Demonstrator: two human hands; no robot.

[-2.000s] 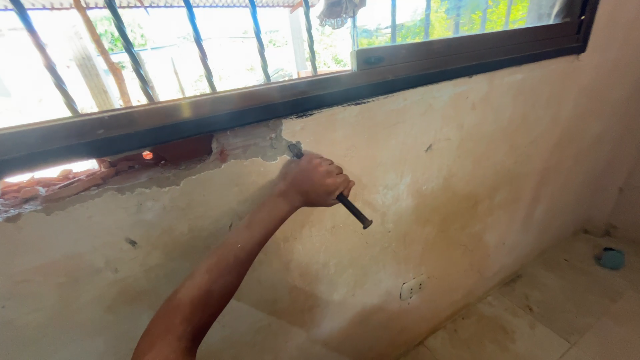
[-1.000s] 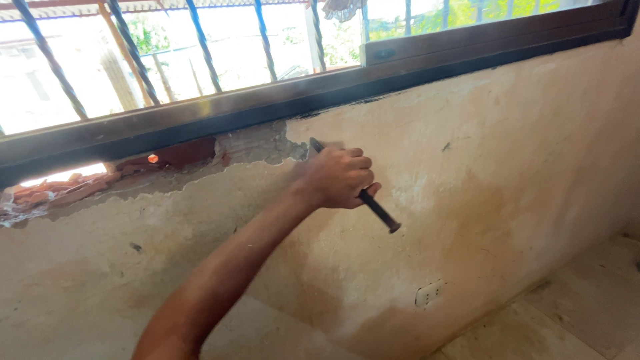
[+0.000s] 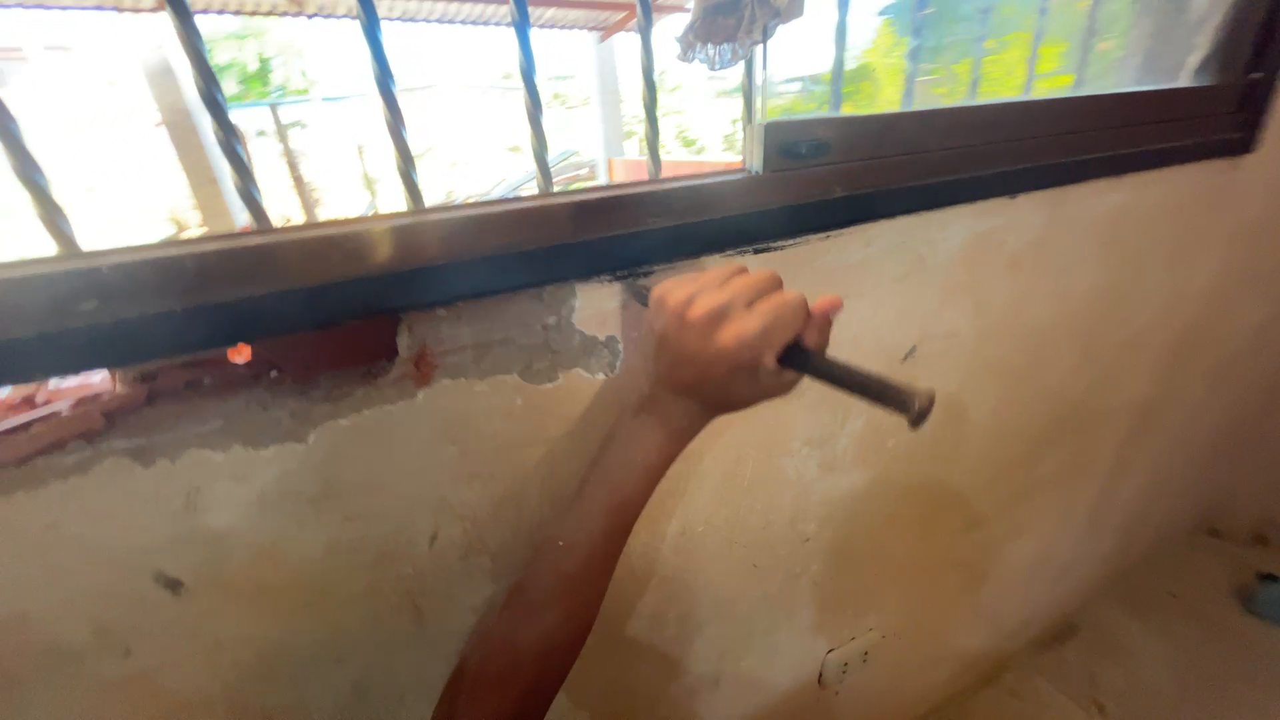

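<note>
My left hand [image 3: 735, 340] is closed around a dark metal cold chisel [image 3: 860, 385], back of the hand toward me. The chisel slants, its flared struck end at the lower right and its other end mostly hidden by my fingers, close under the window frame [image 3: 450, 235]. Left of my hand, the plastered wall [image 3: 400, 540] has a ragged broken edge, with grey mortar [image 3: 490, 335] and red brick [image 3: 340, 350] exposed along the underside of the frame. My right hand is out of view.
Twisted metal bars [image 3: 390, 110] stand behind the window opening, with a sliding pane [image 3: 930, 65] at the right. A wall socket [image 3: 848, 660] sits low on the wall. A bluish object [image 3: 1262, 597] lies on the floor at the far right.
My left hand, still gripping the chisel, has moved up the wall, bringing the chisel's upper end closer to the window frame.
</note>
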